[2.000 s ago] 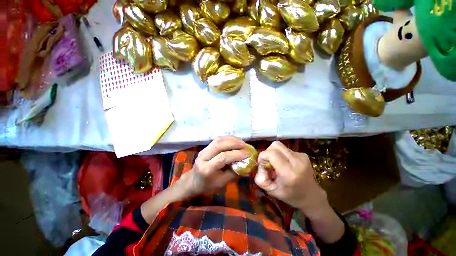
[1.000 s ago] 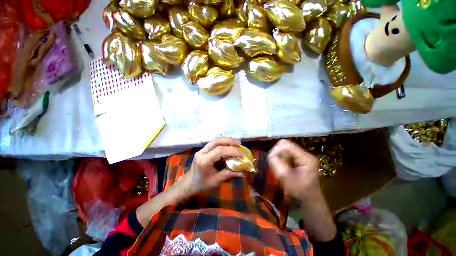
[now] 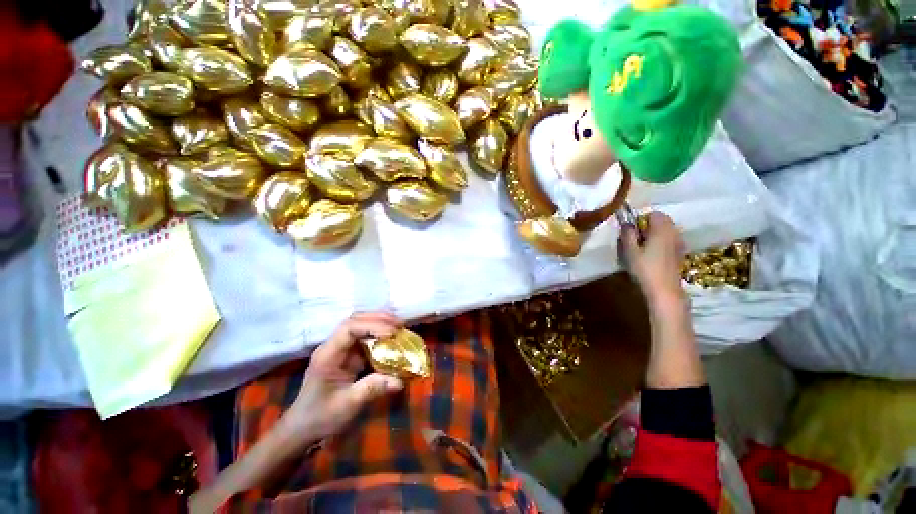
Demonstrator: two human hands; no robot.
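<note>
My left hand point(image 3: 347, 376) holds a plump gold ingot piece point(image 3: 400, 353) above my lap, with its pointed end toward the right. My right hand point(image 3: 653, 251) is stretched out to the table's front edge, just right of the plush doll point(image 3: 588, 151). Its fingers close on a small metal tool, seemingly thread snips point(image 3: 628, 215), with a bit of yellow at the grip. The fingers partly hide the tool. No needle or thread can be made out. A gold ingot is at the doll's front.
A heap of gold ingots point(image 3: 301, 75) covers the back of the table. A printed sheet point(image 3: 126, 246) is at left. Below the edge at right are a cardboard box point(image 3: 593, 351) with gold bits and a white sack point(image 3: 743, 311). A plaid apron point(image 3: 352, 442) covers my lap.
The view has turned to the right. My right hand has moved from beside the held ingot out to the small tool near the doll. My left hand still holds the ingot.
</note>
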